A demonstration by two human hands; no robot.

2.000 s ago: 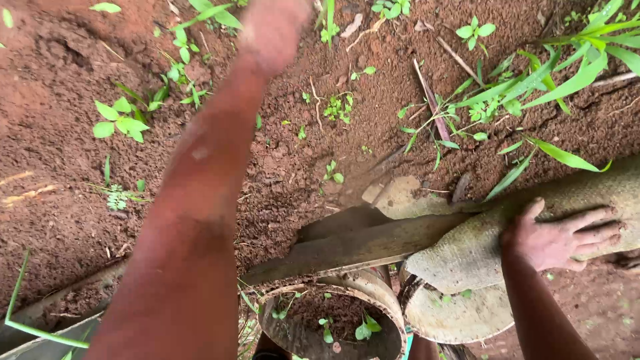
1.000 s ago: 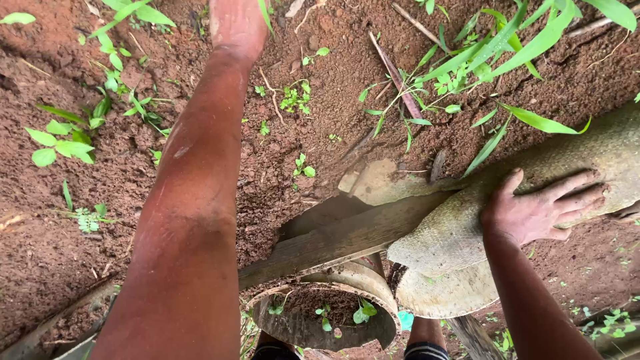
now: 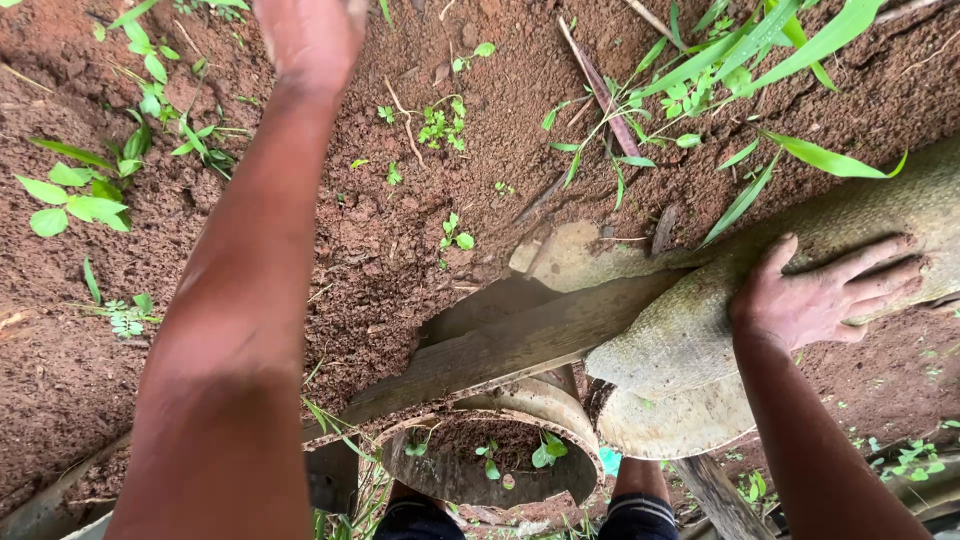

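My left hand (image 3: 313,37) reaches to the top edge of the view over reddish-brown soil (image 3: 375,195); its fingers are cut off by the frame, so what they hold or touch is hidden. My right hand (image 3: 832,289) lies flat, fingers spread, on a grey-green rough-surfaced sheet (image 3: 675,345) draped along the bed's edge. A weathered wooden board (image 3: 510,345) runs along the soil's edge and meets the sheet. Small leafy seedlings (image 3: 456,238) stand in the soil between my arms.
Below the board are a round container (image 3: 589,442) with soil and seedlings and a pale round lid-like piece (image 3: 679,420). A wooden post (image 3: 720,495) slants near my feet. Long grass blades (image 3: 817,45) lean in at the upper right, and leafy weeds (image 3: 82,199) grow at left.
My left hand stays near the top edge, with slightly more of it showing than a second ago. My right hand keeps its place on the sheet.
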